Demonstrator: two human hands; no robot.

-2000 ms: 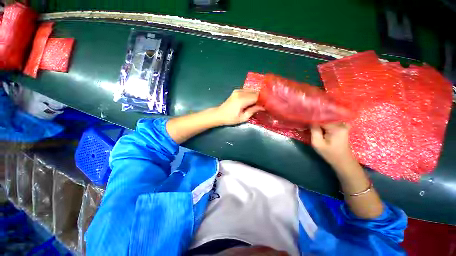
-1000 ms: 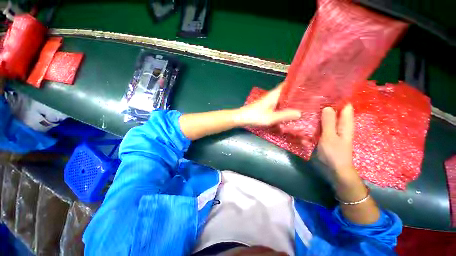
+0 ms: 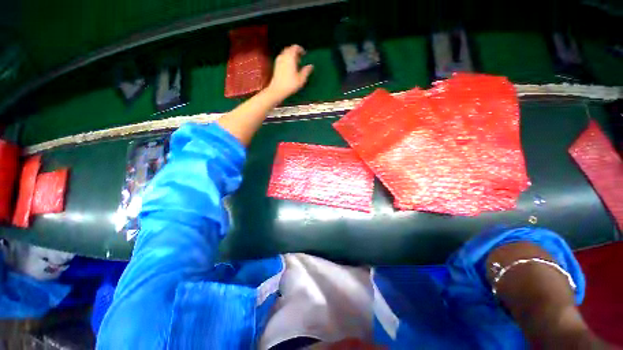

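My left hand (image 3: 289, 72) reaches over the conveyor, fingers apart, holding nothing. A red bubble bag (image 3: 247, 61) lies on the conveyor just left of it, apart from the fingers. A single flat red bubble bag (image 3: 321, 176) lies on the bench in front of me. It touches the pile of red bubble bags (image 3: 451, 147) at its right. Bagged units in clear film (image 3: 145, 160) lie at the left, partly hidden by my left sleeve. My right forearm with a bracelet points down at the lower right; my right hand is out of the picture.
The green conveyor (image 3: 198, 68) carries several spaced dark units (image 3: 358, 58) beyond the pale worn edge strip (image 3: 321, 108). More red bags (image 3: 49, 191) lie at the far left of the bench, and another red bag (image 3: 601, 160) is at the far right.
The red bag held up a second ago is out of my hands; a red bag now lies on the conveyor. My left hand has moved out over the conveyor. My right hand has left the view downward.
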